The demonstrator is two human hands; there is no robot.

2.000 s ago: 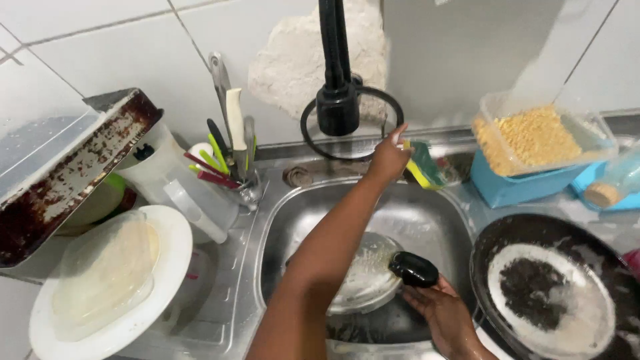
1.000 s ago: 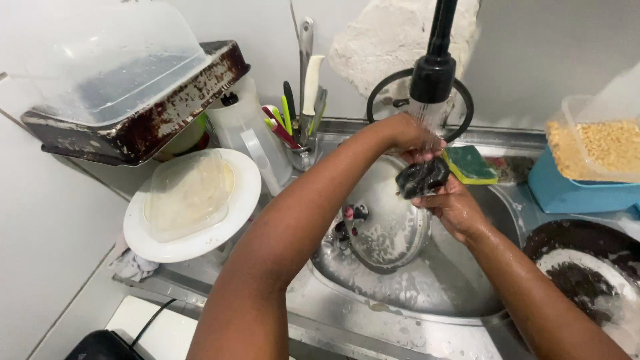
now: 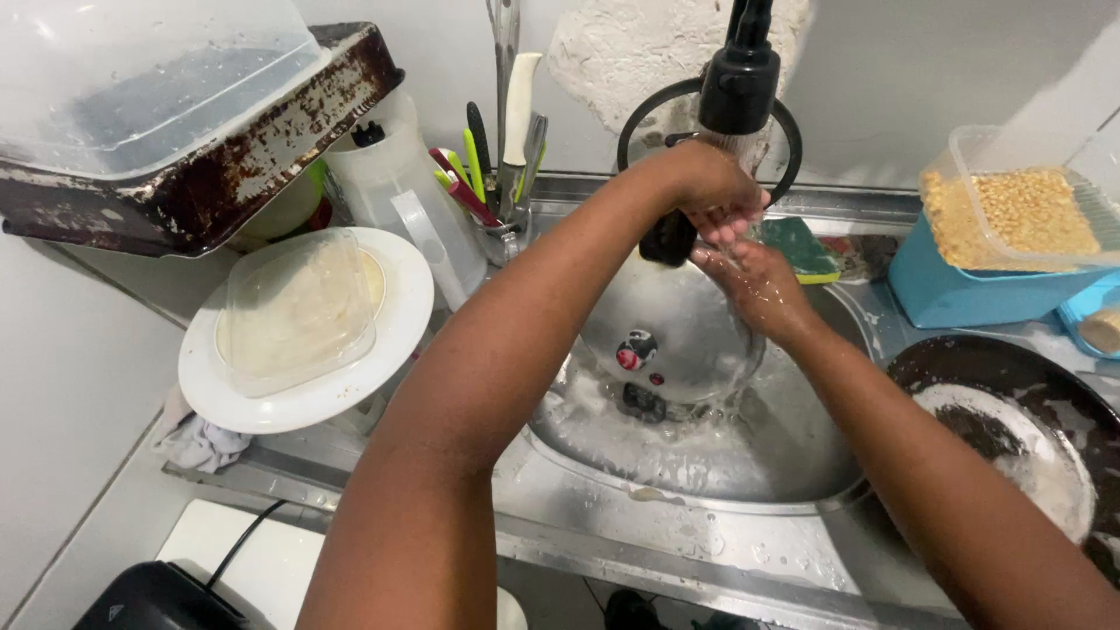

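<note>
Water runs from the black faucet head (image 3: 739, 87) over both of my hands. My left hand (image 3: 722, 188) is bent under the stream beside a black handle (image 3: 668, 238), which it partly hides. The handle sits at the upper edge of a round metal lid (image 3: 669, 324) that stands tilted in the steel sink (image 3: 787, 437). My right hand (image 3: 757, 280) is at the lid's upper right, fingers near the handle and my left fingertips; whether it grips the lid is hard to tell. A green and yellow sponge (image 3: 798, 248) lies behind my right hand.
At right are a soapy dark pan (image 3: 954, 363) and a blue container (image 3: 954, 280) under a clear tub of corn kernels (image 3: 1024, 214). Left of the sink stand a white plate (image 3: 402, 297) with a plastic lid, a clear pitcher (image 3: 394, 184), a cutlery holder (image 3: 503, 241) and a rusty baking pan (image 3: 219, 166).
My left hand, by the faucet ring two seconds ago, is now under running water beside my right hand. The lid has been raised and tilted. The view has shifted left.
</note>
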